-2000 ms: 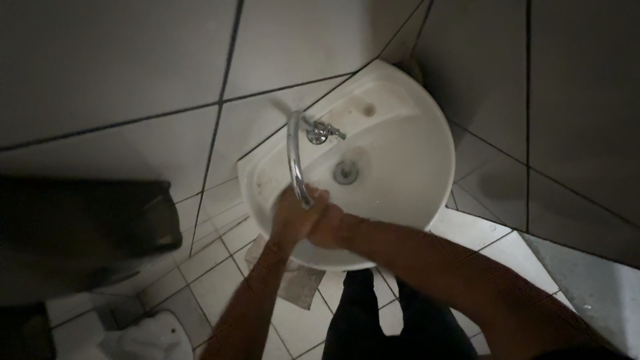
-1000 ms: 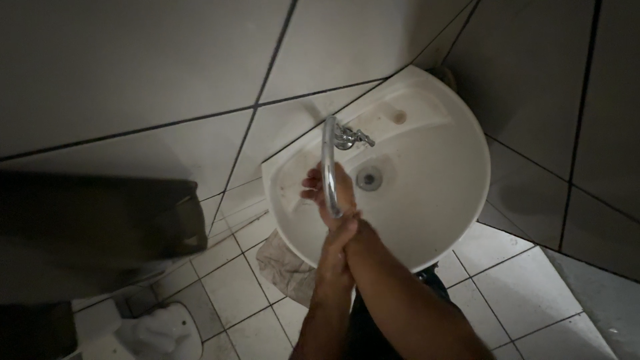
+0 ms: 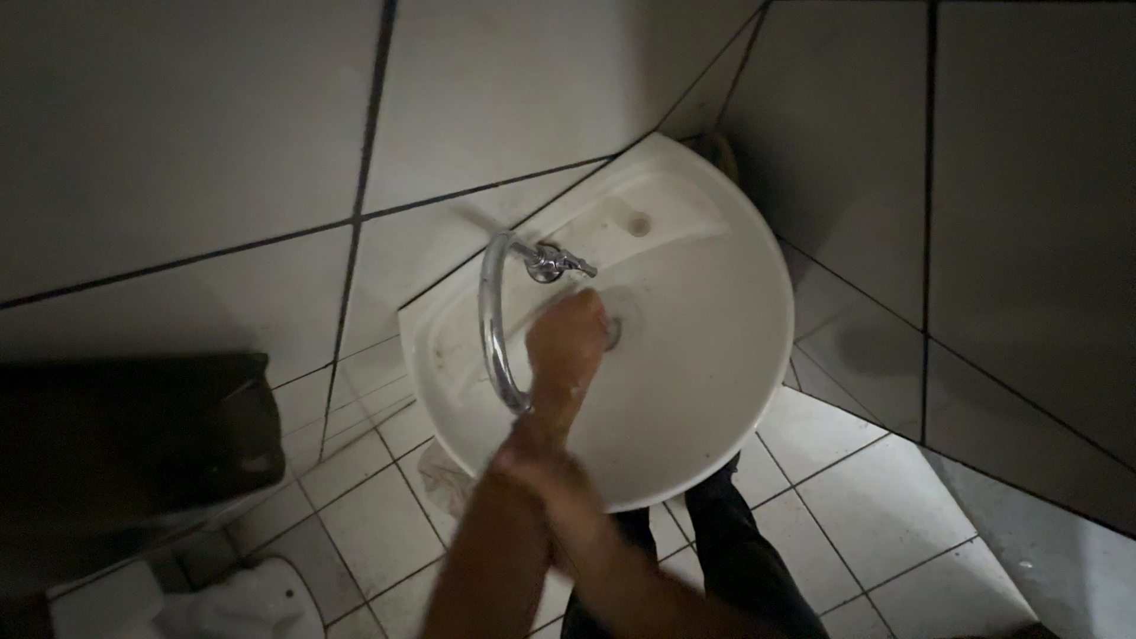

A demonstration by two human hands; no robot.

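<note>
A white corner washbasin (image 3: 710, 355) stands against the tiled wall. Its curved chrome faucet spout (image 3: 491, 319) arches toward me, with a chrome tap handle (image 3: 568, 262) beside its base. My left hand (image 3: 568, 337), curled into a fist with nothing visible in it, is over the bowl, right of the spout and partly covering the drain (image 3: 612, 333). The tip of the spout ends at my left wrist, where the skin looks wet. My right hand (image 3: 541, 466), blurred, wraps around my left forearm just below the wrist, near the basin's front rim.
Tiled walls meet behind the basin. A dark box-like object (image 3: 142, 435) is at the left, above a white toilet (image 3: 240, 603) at the lower left. A crumpled cloth or paper (image 3: 444, 479) shows below the basin's left rim. My legs (image 3: 745, 550) stand on white floor tiles.
My hands have swapped roles: a second ago my left hand gripped my right wrist under the spout; now my right hand is around my left forearm. Two seconds ago both hands were together at the spout.
</note>
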